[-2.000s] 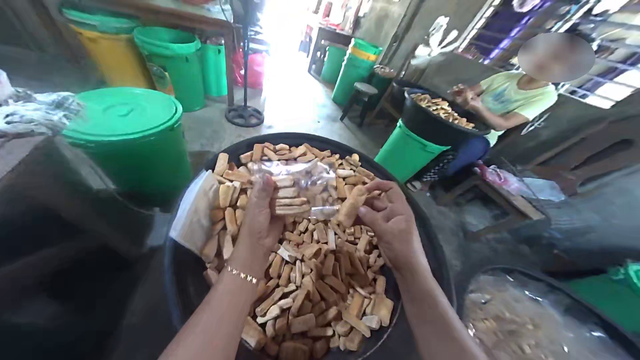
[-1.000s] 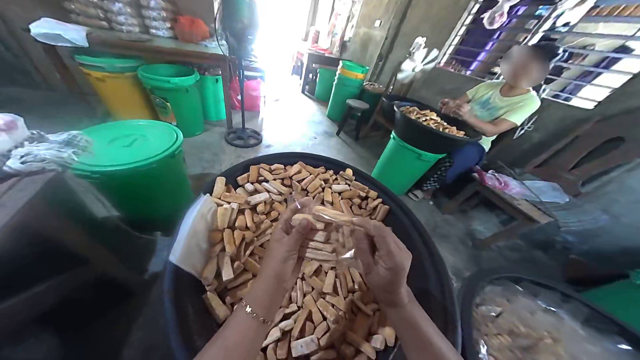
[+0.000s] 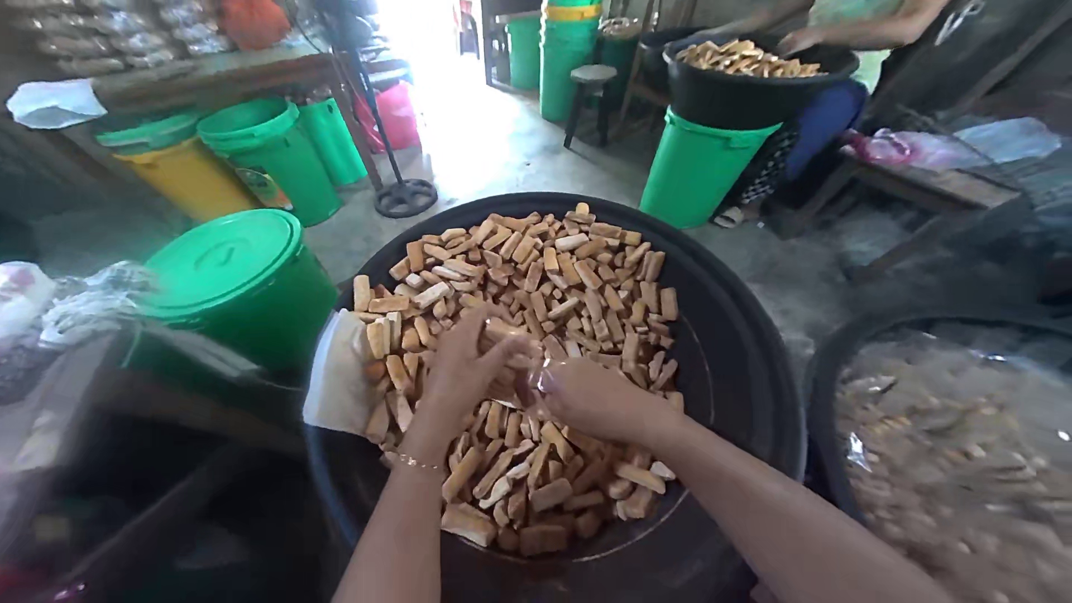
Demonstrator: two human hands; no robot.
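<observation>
A wide black tub [image 3: 745,335] in front of me holds a heap of browned, stick-shaped bread pieces [image 3: 536,276]. Above the heap, my left hand [image 3: 473,356] is closed around a clear plastic bag [image 3: 523,368] with bread pieces inside. My right hand [image 3: 586,398] grips the bag's end from the right, its fingertips partly hidden. At the tub's left rim lies a stack of flat, whitish plastic bags [image 3: 339,377].
A lidded green bucket [image 3: 226,260] stands at left. A second black tub [image 3: 825,419] with filled clear bags is at right. Ahead are a fan stand [image 3: 404,198], a stool [image 3: 592,75] and a person's hands over another tub [image 3: 729,96] on a green bucket.
Two seconds ago my right hand held a bread piece beside the bag; now it grips the bag's end. My hands have come together, and the view has tilted down.
</observation>
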